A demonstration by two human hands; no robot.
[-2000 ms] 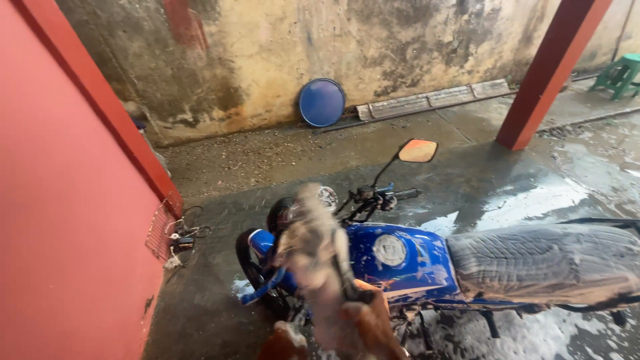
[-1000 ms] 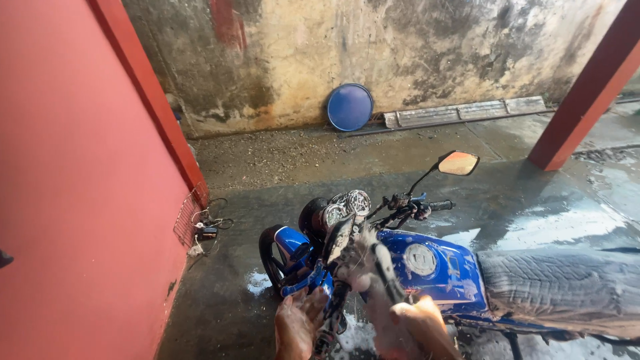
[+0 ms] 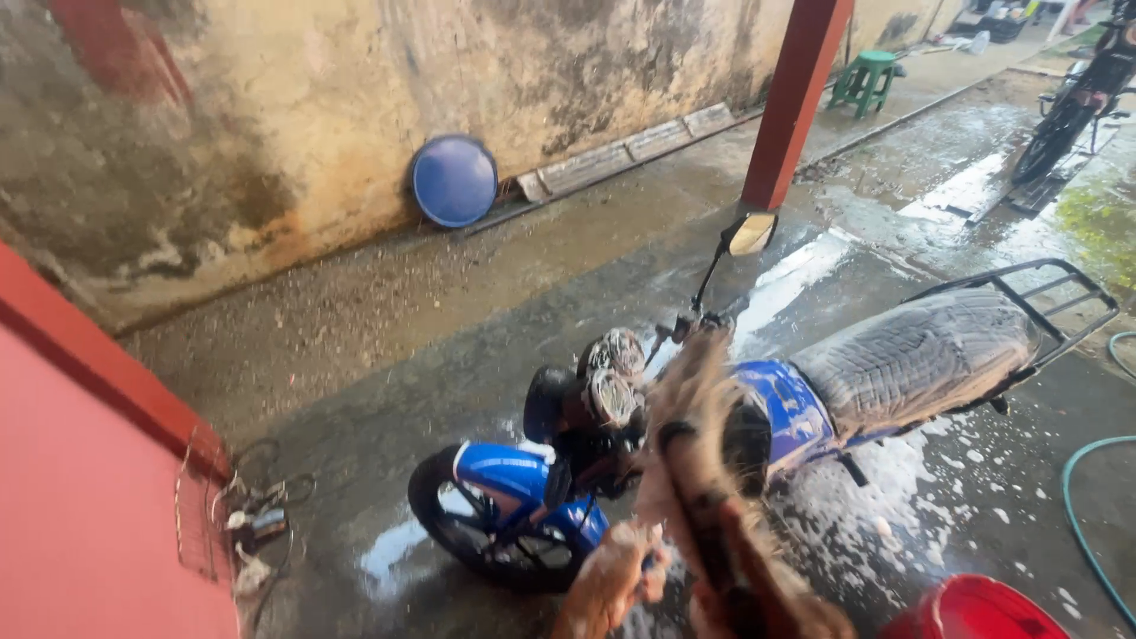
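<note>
A blue motorcycle [image 3: 781, 399] stands on wet concrete, foam on its gauges [image 3: 612, 395] and ribbed seat [image 3: 923, 346]. Its front wheel [image 3: 497, 524] points to the lower left; a mirror [image 3: 752, 234] rises from the far handlebar. My left hand [image 3: 612, 572], wet with suds, is low beside the front fork with fingers curled; whether it grips anything is unclear. My right hand [image 3: 737, 559] is blurred at the near handlebar, along a dark bar-like part. A pale brown blur [image 3: 688, 417] lies over the bars, its nature unclear. The near grip is hidden.
A red bucket [image 3: 985, 612] is at the bottom right, near a green hose [image 3: 1078, 506]. A red post [image 3: 794, 106], green stool [image 3: 865, 84] and second motorcycle [image 3: 1069, 106] stand beyond. A blue round lid-like object [image 3: 454, 181] leans on the wall. A wire rack [image 3: 197, 506] is at left.
The view has shifted, bringing in the rear rack, bucket and hose. Both hands remain around the near handlebar and fork; the right one is more blurred than a second ago.
</note>
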